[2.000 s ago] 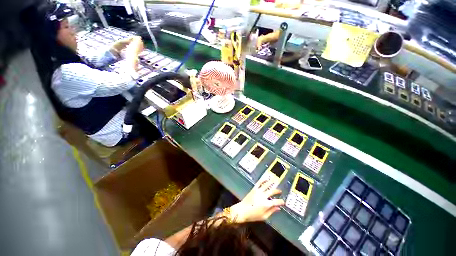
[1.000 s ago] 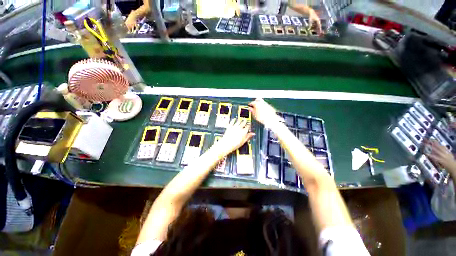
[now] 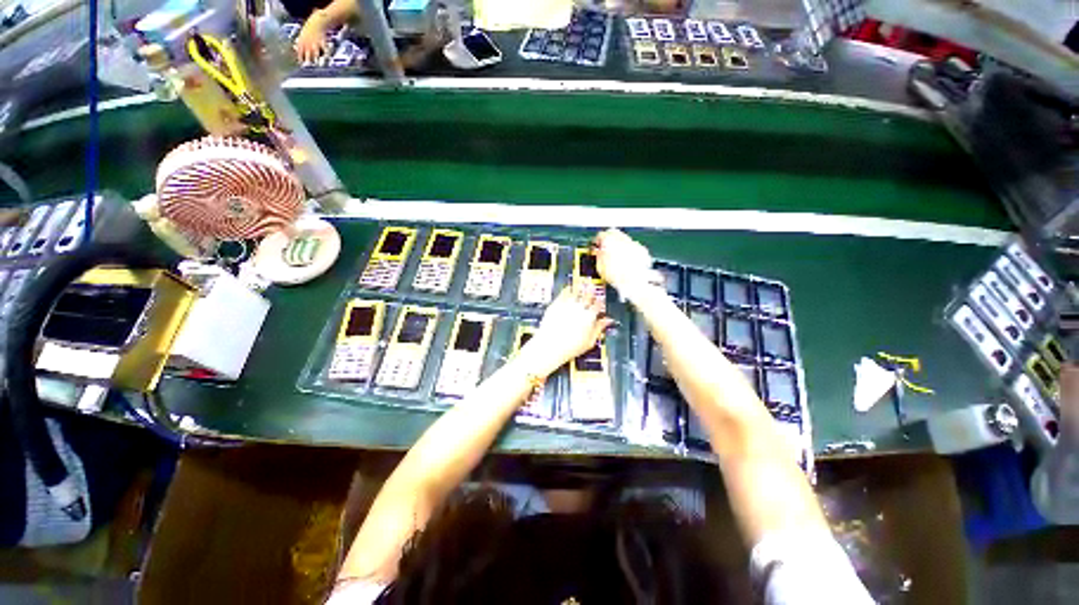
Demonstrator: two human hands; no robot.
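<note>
Several keypad phones (image 3: 406, 347) with yellow liner around their screens lie in two rows in a clear phone tray (image 3: 320, 360). My left hand (image 3: 570, 327) rests over the right end of the tray, between the rows, fingers on the lower part of the top-right phone (image 3: 586, 267). My right hand (image 3: 621, 259) is at that phone's upper right edge, fingertips bent together; whether it pinches the yellow liner is too small to tell. The lens tray (image 3: 775, 343) with dark squares lies to the right, partly under my right forearm.
A pink desk fan (image 3: 231, 195) and a gold-and-white box (image 3: 178, 325) with a black hose stand left. A white scrap (image 3: 873, 384) with yellow bits and a whitish cylinder (image 3: 970, 428) lie right. Another phone tray is far right. Cartons (image 3: 237, 520) sit below the bench edge. Another person's hand (image 3: 315, 36) shows beyond the conveyor.
The view has swung right from the other worker and now faces the trays. My right hand has come in to the top-right phone. My left hand moved from the lower row toward that phone.
</note>
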